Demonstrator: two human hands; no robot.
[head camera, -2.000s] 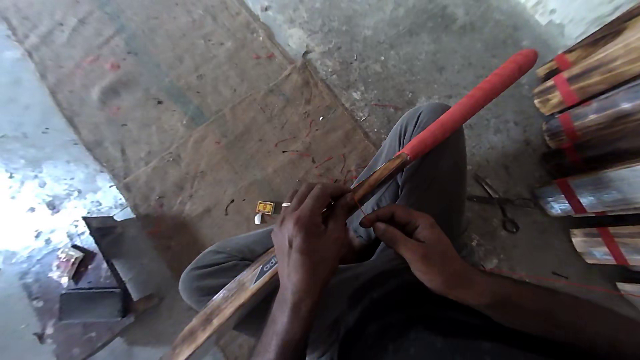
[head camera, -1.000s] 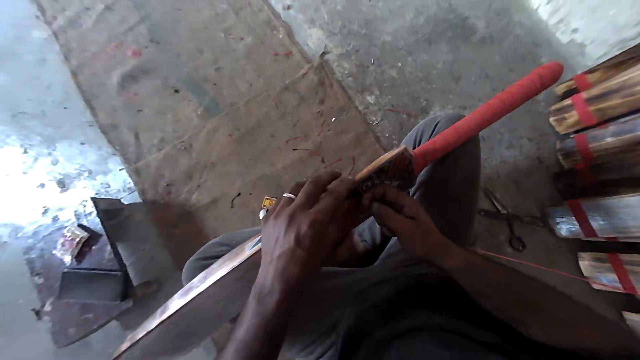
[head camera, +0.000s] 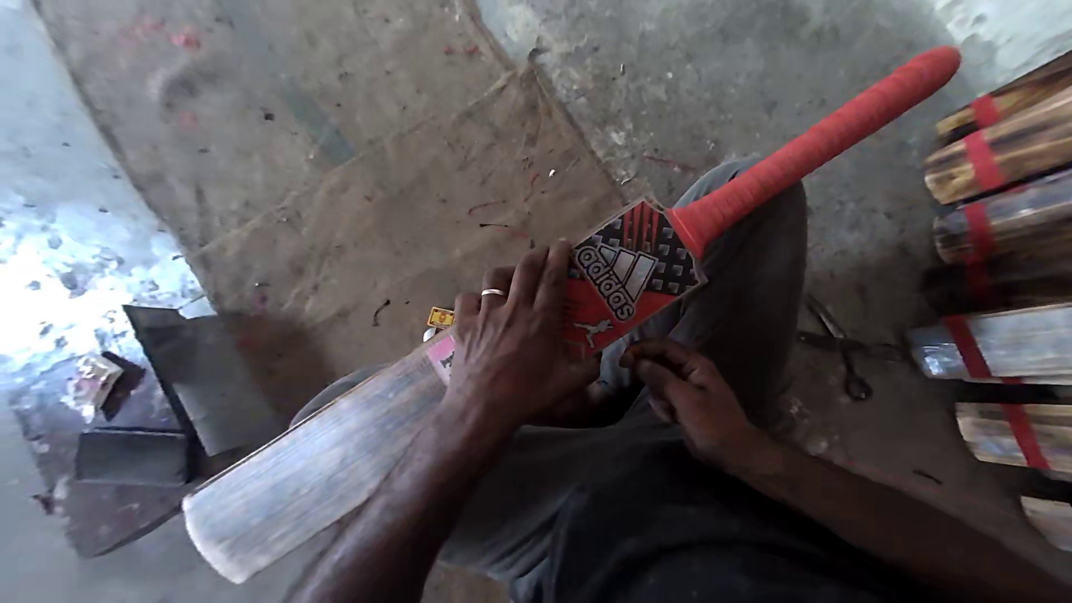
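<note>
A wooden cricket bat (head camera: 327, 452) lies slantwise across my lap, its face up with an Adidas sticker below the shoulders. Red grip binding (head camera: 825, 138) covers its handle, which points to the upper right over my knee. My left hand (head camera: 523, 339), with a ring on one finger, holds the blade across its upper part; the thumb side is partly hidden. Just below the bat's edge is my right hand (head camera: 687, 389), its thumb and forefinger pinched together. Whether something thin is between those fingertips cannot be told.
Several bats with red bands (head camera: 976, 343) lie in a row at the right. Scissors (head camera: 842, 347) rest on the floor beside my knee. A small yellow box (head camera: 440, 317) is on the sackcloth (head camera: 394, 209) behind the bat. Dark blocks (head camera: 132, 457) and a dark sheet lie at the left.
The bat has turned from its edge to show its stickered face. My left hand has shifted onto that face, and my right hand has come away from the bat.
</note>
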